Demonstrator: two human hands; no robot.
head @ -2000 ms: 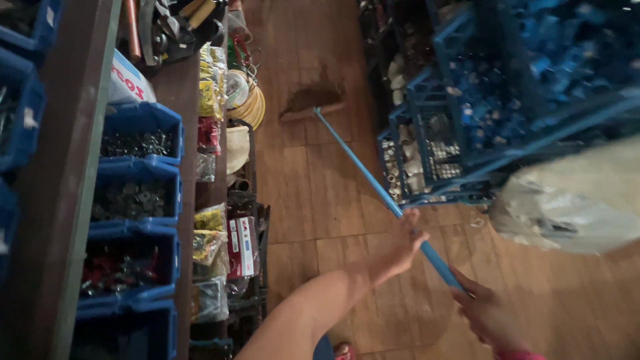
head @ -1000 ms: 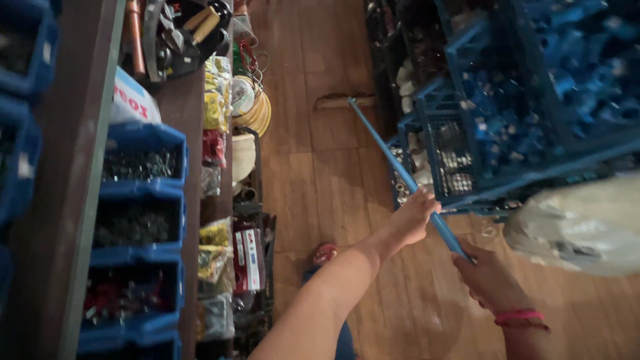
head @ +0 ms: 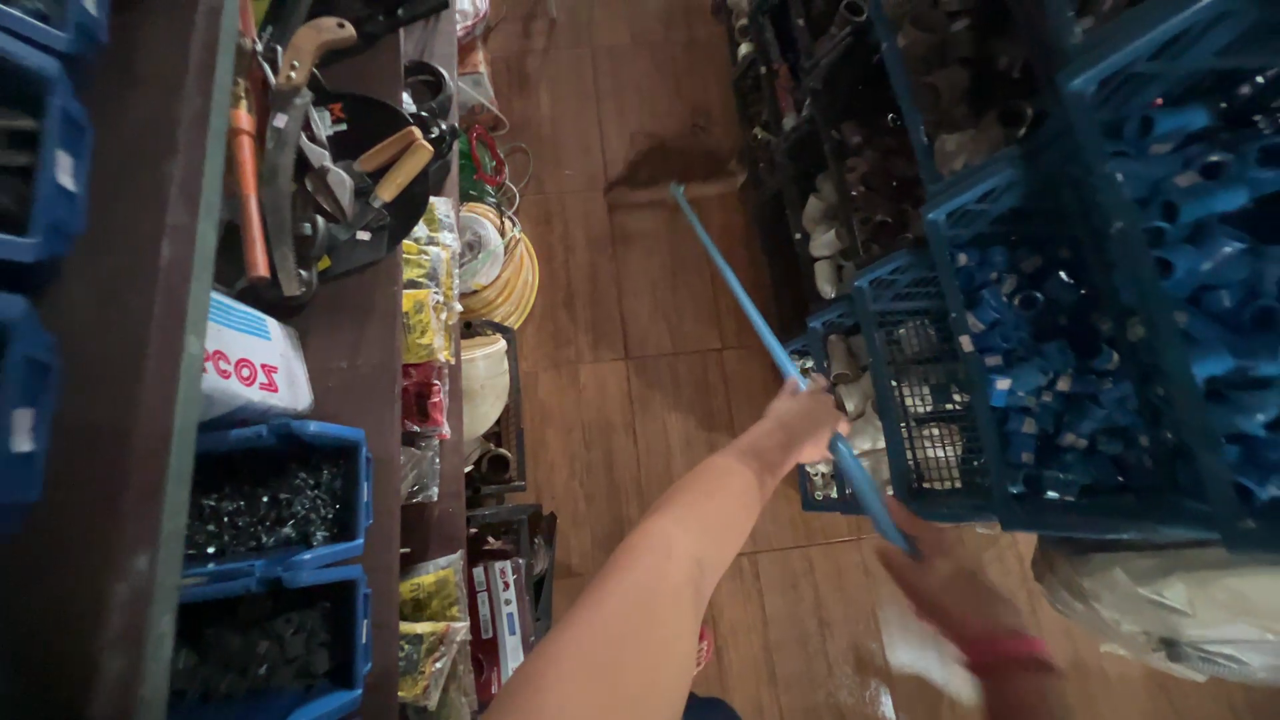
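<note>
A long blue broom handle slants from the lower right up to a dark, blurred broom head on the wood-look floor tiles. My left hand is closed around the middle of the handle. Lower and to its right, my right hand, blurred by motion and with a pink band at the wrist, grips the handle's upper end. Dark bristles or debris show around the head; which of the two cannot be told.
Shelves at left carry blue bins of small hardware, a wooden-handled pruning saw and bagged goods. A coiled yellow hose hangs beside them. At right stand crates of blue pipe fittings, with a plastic-wrapped bundle below.
In both earlier frames the hands also hold the handle. The broom head has shifted along the floor between the shelves and the crates. The view has moved somewhat.
</note>
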